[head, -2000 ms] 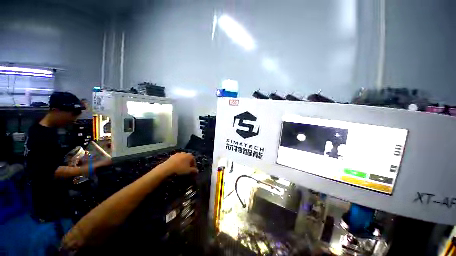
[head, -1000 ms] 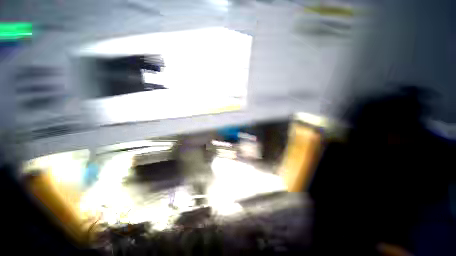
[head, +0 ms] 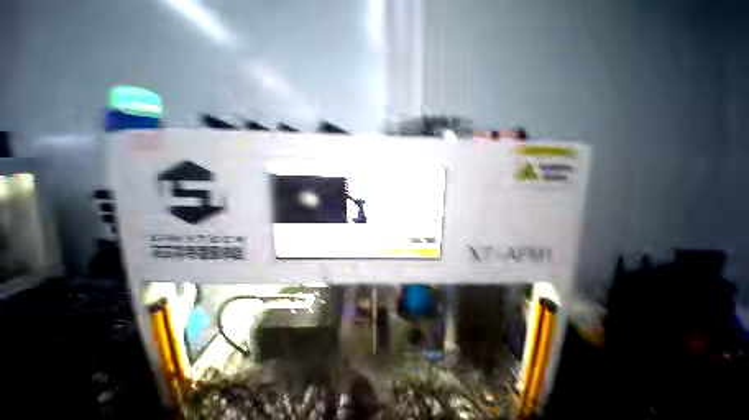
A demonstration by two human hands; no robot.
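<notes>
Neither of my hands shows in the picture. The white machine (head: pixel 509 213) stands straight in front of me, with a black hexagonal logo at its left. Its touchscreen (head: pixel 398 205) is lit white, with a black image area and a bright spot. In the lit opening below hang a dark box unit (head: pixel 294 338) left of centre and a blue round part (head: pixel 420 300) right of centre. A black cable (head: pixel 226 324) loops at the left. The bottom of the opening is blurred and dark, so the machine bed and any part on it cannot be told.
Yellow-orange sensor bars (head: pixel 537 354) flank the opening. A signal lamp (head: pixel 135 102) glows green on the left corner. A dark, uneven tray stack (head: pixel 673 299) stands at the right. Another white machine (head: pixel 25 225) shows at the left edge. Small dark pieces lie along the machine top.
The view has swung so the machine is now centred and further off. The outstretched arm and the person at the left seen two seconds ago are out of view.
</notes>
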